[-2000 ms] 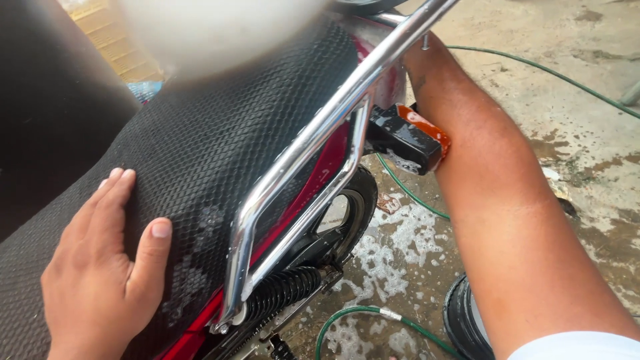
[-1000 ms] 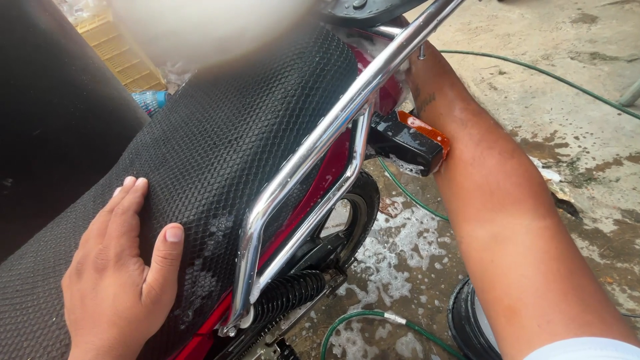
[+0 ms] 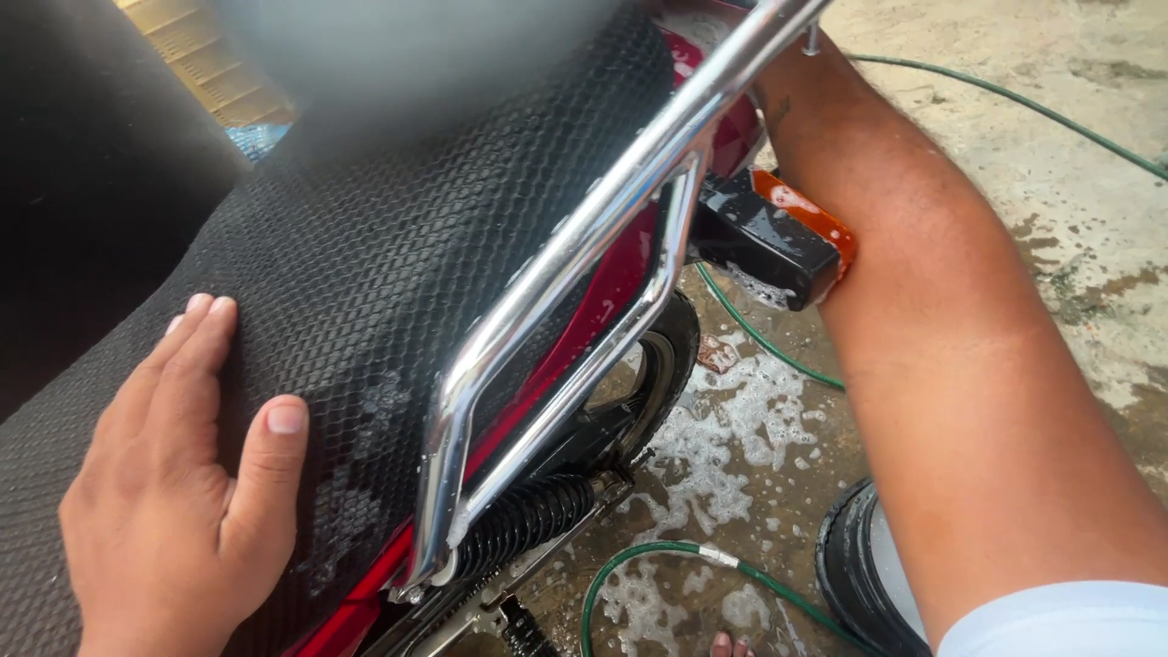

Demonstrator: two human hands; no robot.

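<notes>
My left hand rests flat, palm down, on the textured black cover of a motorcycle seat, with wet, soapy marks to its right. My right arm reaches forward outside the chrome grab rail, and my right hand is hidden behind the rear of the motorcycle. The forearm is against or very close to a black turn signal with an orange lens. Below the rail are red bodywork, a black shock absorber spring and the rear wheel. A blurred whitish patch covers the top of the view.
A green hose curves over the wet concrete, which carries soap suds. At the lower right a black bucket stands partly behind my right arm. Toes show at the bottom edge. A yellow plastic crate is at the upper left.
</notes>
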